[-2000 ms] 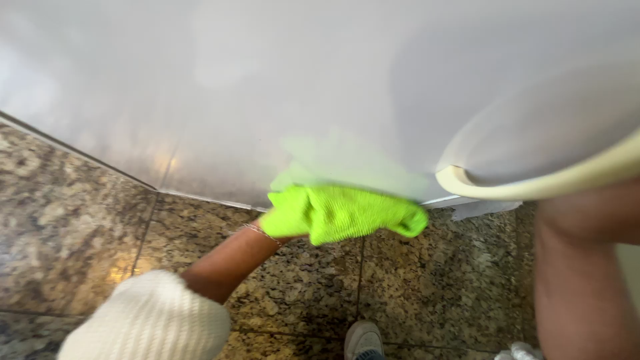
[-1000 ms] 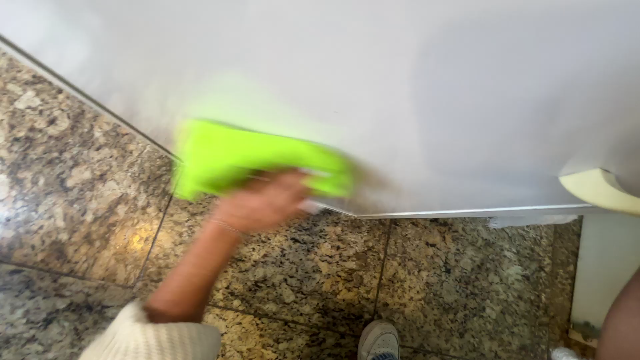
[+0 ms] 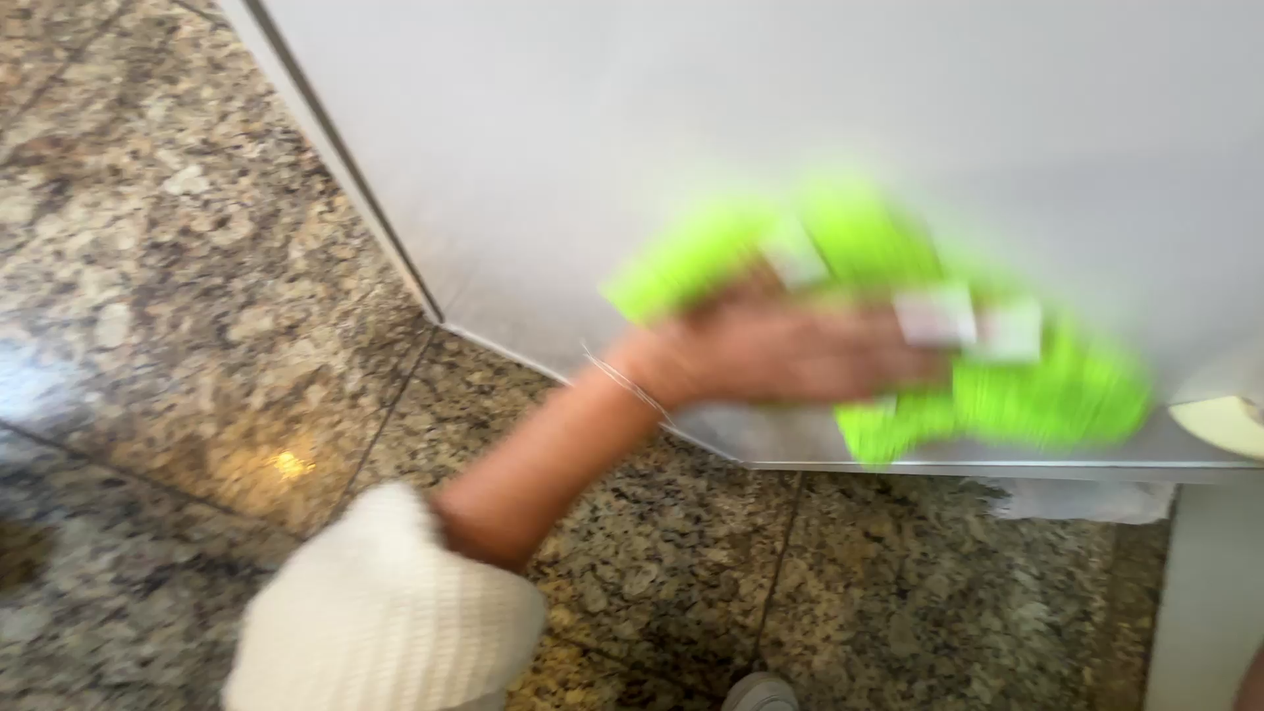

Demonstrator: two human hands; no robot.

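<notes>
My left hand (image 3: 810, 346), blurred by motion, lies flat on a bright green cloth (image 3: 1047, 400) with white tags. It presses the cloth against a smooth light grey panel (image 3: 553, 128), close to the panel's lower edge. A thin bracelet circles the wrist, and a cream knit sleeve (image 3: 385, 612) covers the forearm. My right hand is out of the frame.
Speckled granite tiles (image 3: 168, 296) form the floor beside and below the panel. A pale yellow curved piece (image 3: 1220, 425) is at the right edge. Below it stands a pale upright surface (image 3: 1205, 592). The tip of a shoe (image 3: 760, 693) shows at the bottom.
Between the last two frames, my left hand and the green cloth have moved right along the panel, away from its corner. The view has shifted.
</notes>
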